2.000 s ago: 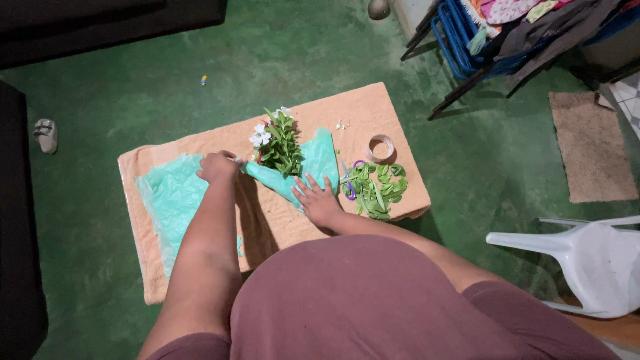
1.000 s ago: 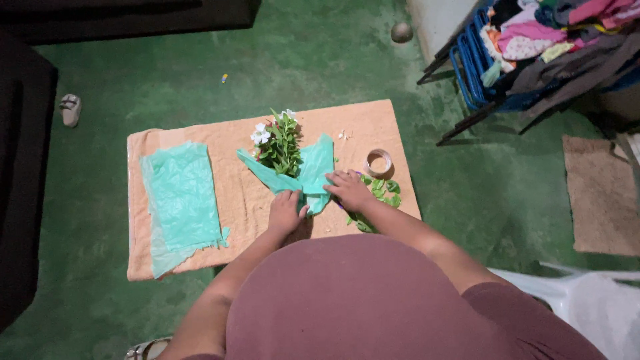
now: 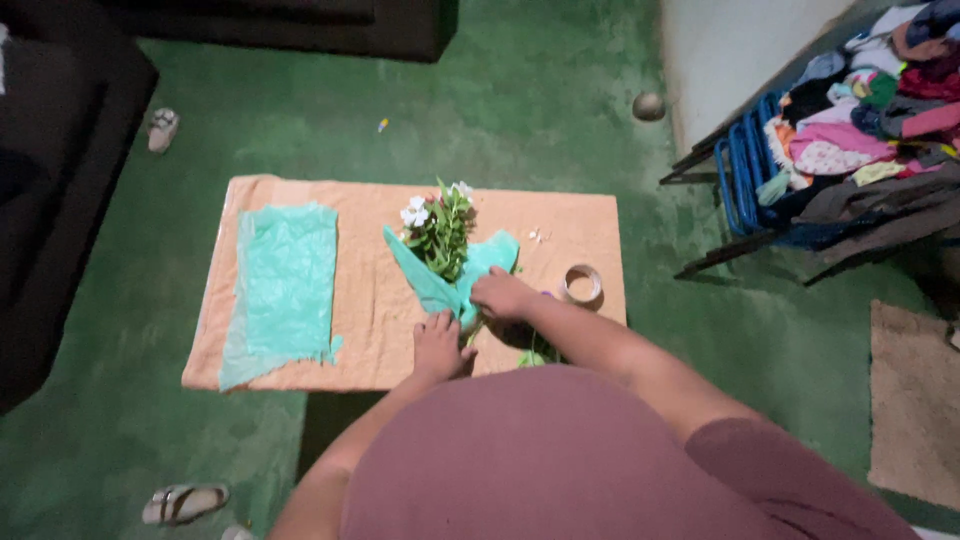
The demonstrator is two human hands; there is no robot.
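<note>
A bunch of leafy stems with white flowers [image 3: 444, 234] lies on a table under a peach towel [image 3: 375, 300], its lower part inside a green plastic sheet [image 3: 429, 289]. My right hand [image 3: 501, 294] grips the gathered plastic near the stems. At the lower end of the wrap, my left hand [image 3: 441, 346] touches the edge with fingers slightly spread. Another green plastic sheet [image 3: 289, 281] lies flat at the left. A roll of tape [image 3: 582, 284] sits right of my right hand. Cut green leaves [image 3: 532, 359] are partly hidden under my right forearm, with a bit of purple handle nearby.
Blue chairs [image 3: 739, 176] piled with clothes [image 3: 847, 146] stand at the right by the wall. Dark sofas [image 3: 52, 150] border the upper left. Sandals [image 3: 185, 504] lie on the green floor, a round object [image 3: 648, 106] near the wall, and a mat [image 3: 915, 405] at the right.
My right hand has moved from the right flap of the plastic onto its gathered middle. My left hand has come down to the wrap's lower end. The right flap is folded in more.
</note>
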